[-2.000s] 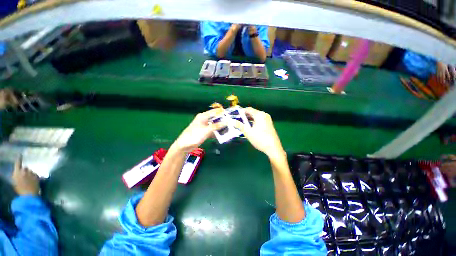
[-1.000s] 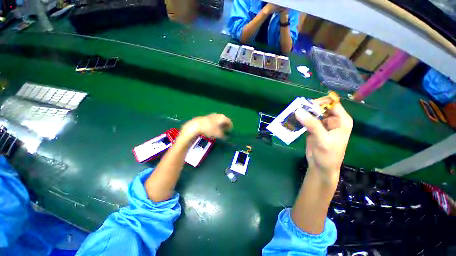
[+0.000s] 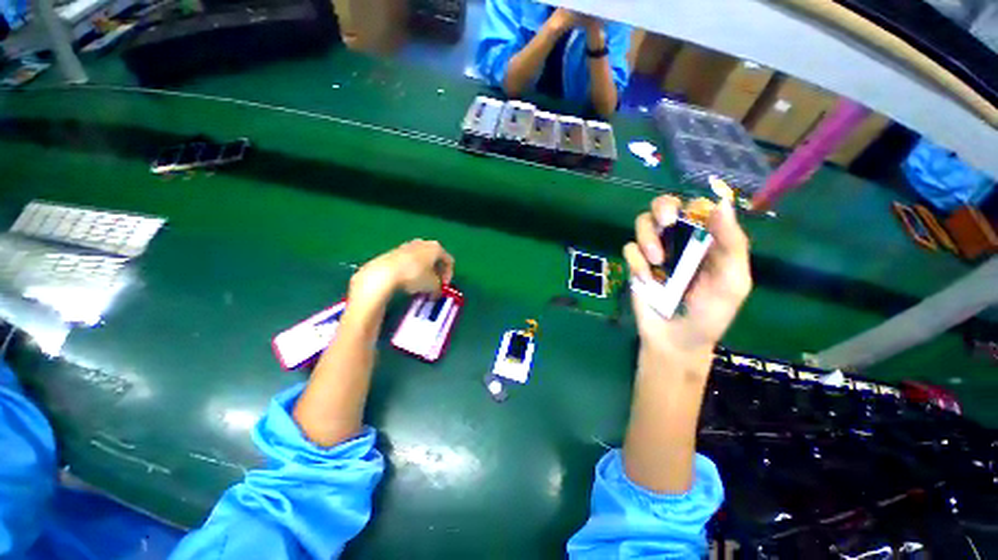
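Observation:
My right hand (image 3: 700, 268) is raised at centre-right and holds a white-framed LCD display module (image 3: 683, 268) with a yellow-orange flex tail at its top; whether it is one piece or several I cannot tell. My left hand (image 3: 405, 270) is bent over the top end of a red phone housing (image 3: 427, 325); its fingertips are at the red rim, and whether they grip it is hidden. Another red housing (image 3: 310, 335) lies to the left, partly behind my left forearm. A single display module (image 3: 513, 356) with a small round pale tab lies on the bench between my hands.
Joined dark screens (image 3: 589, 273) lie beside my right hand, and another group (image 3: 201, 155) lies far left. A black blister tray (image 3: 843, 438) is at right. Pale gridded sheets (image 3: 88, 228) lie left. Grey-silver parts (image 3: 538, 133) and a clear tray (image 3: 711, 144) stand across, near another person's arms.
Two seconds ago both hands held white-framed modules together. Since then one module was laid on the bench, my right hand moved right with the rest, and my left hand moved to the housing.

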